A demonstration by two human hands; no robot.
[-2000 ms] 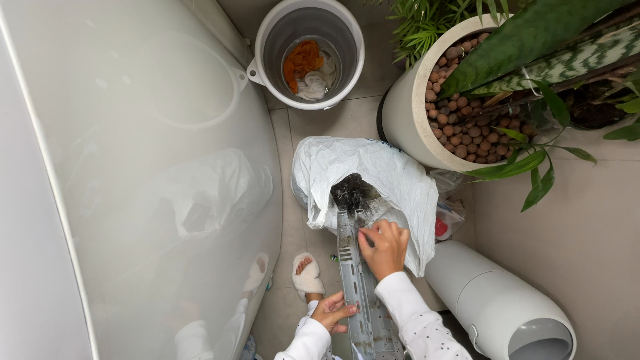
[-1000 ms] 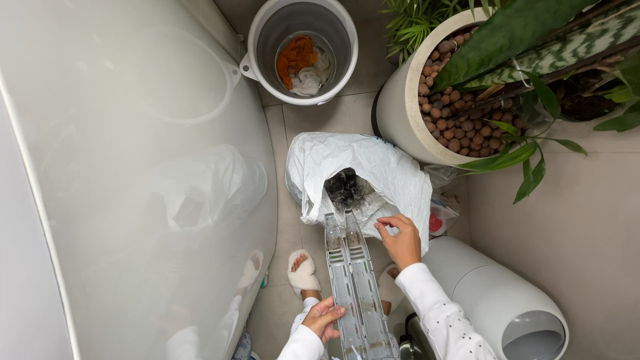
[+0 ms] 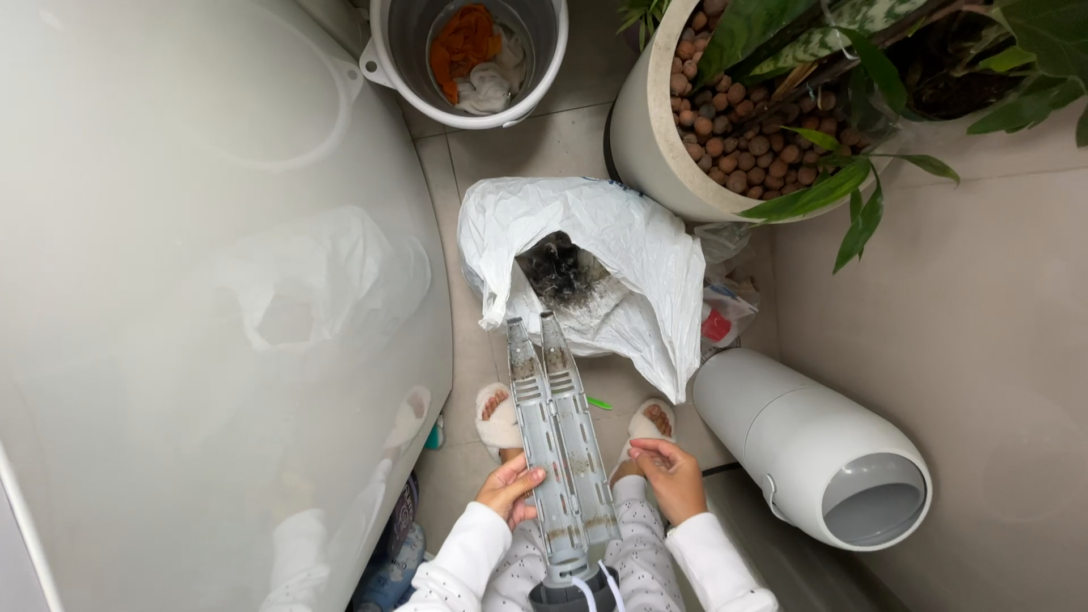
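Observation:
A long grey slotted plastic piece with two parallel channels (image 3: pixel 554 459) is held by my left hand (image 3: pixel 512 491) at its left edge. Dirt and dust cling inside its channels, and a dark cap with white cords sits at its lower end. Its two tapered tips point at the mouth of a white plastic bag (image 3: pixel 646 246), where a clump of dark grey lint and dust (image 3: pixel 557 268) lies. Off the piece's right side is my right hand (image 3: pixel 671 478), thumb and forefinger close together; whether something small is between them cannot be told.
A grey bucket (image 3: pixel 557 51) with orange and white cloths stands beyond the bag. To the right are a large planter (image 3: pixel 633 153) with clay pebbles and a white bin (image 3: pixel 790 442) lying tilted. A glossy white curved surface (image 3: pixel 212 297) fills the left. Slippered feet are below the bag.
My right hand has drawn back from the channels and the bag toward the lower right. The slotted piece has been pulled nearer to me, with my left hand still on it.

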